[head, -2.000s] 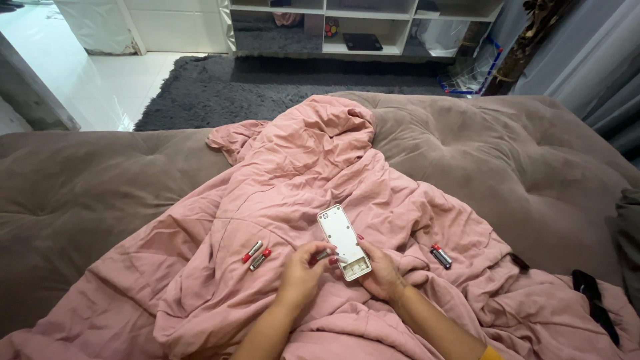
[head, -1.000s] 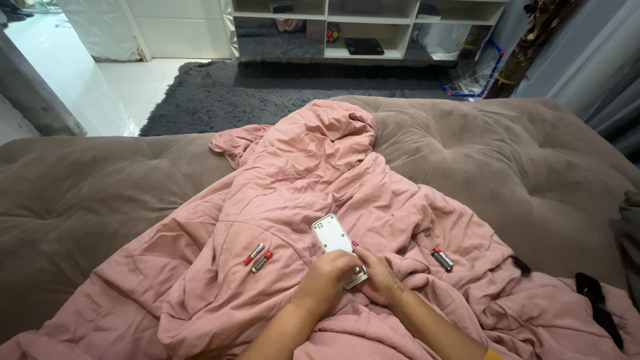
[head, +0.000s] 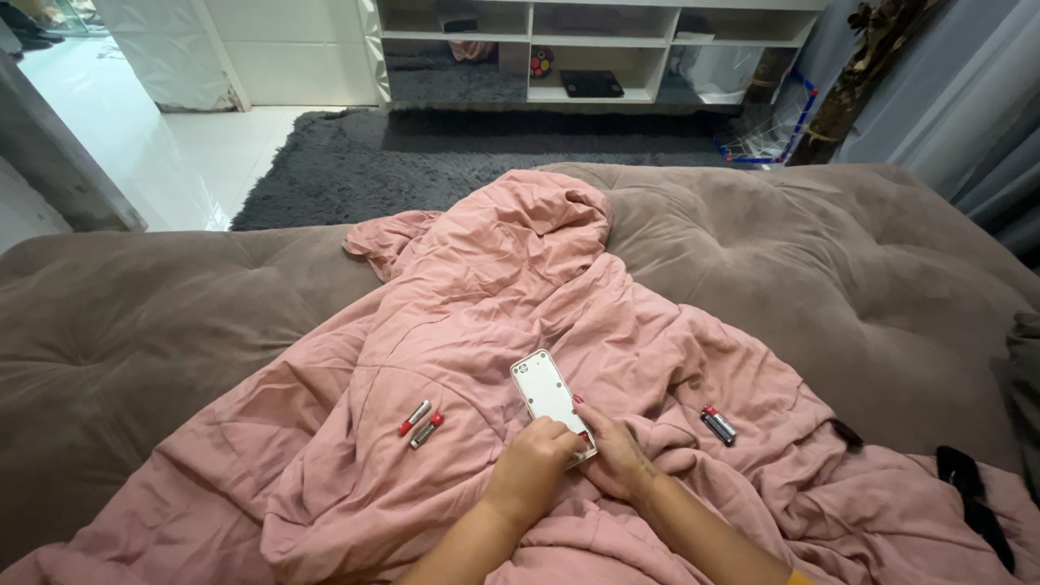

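A white plastic handheld device (head: 546, 386), perhaps a remote control, lies tilted between my hands with its screwed face up. My right hand (head: 613, 451) grips its right edge. Over its lower end is my left hand (head: 536, 463), fingers bent at the battery compartment, which they largely cover; a bit of red shows by the fingertips. Whether the left fingers hold a battery cannot be told. Two red-and-silver batteries, one (head: 415, 418) beside another (head: 426, 431), rest on the pink blanket (head: 455, 325) to the left. A pair of batteries (head: 718, 425) lies to the right.
The blanket spreads in folds over a brown tufted sofa (head: 731, 236). A black strap-like item (head: 971, 504) lies at the right. Beyond the sofa are a dark shaggy rug (head: 349, 162) and a white shelf unit (head: 601, 41).
My left hand has moved from the device's lower left side onto its lower end, covering the compartment that showed two seconds ago. My right hand still holds the device.
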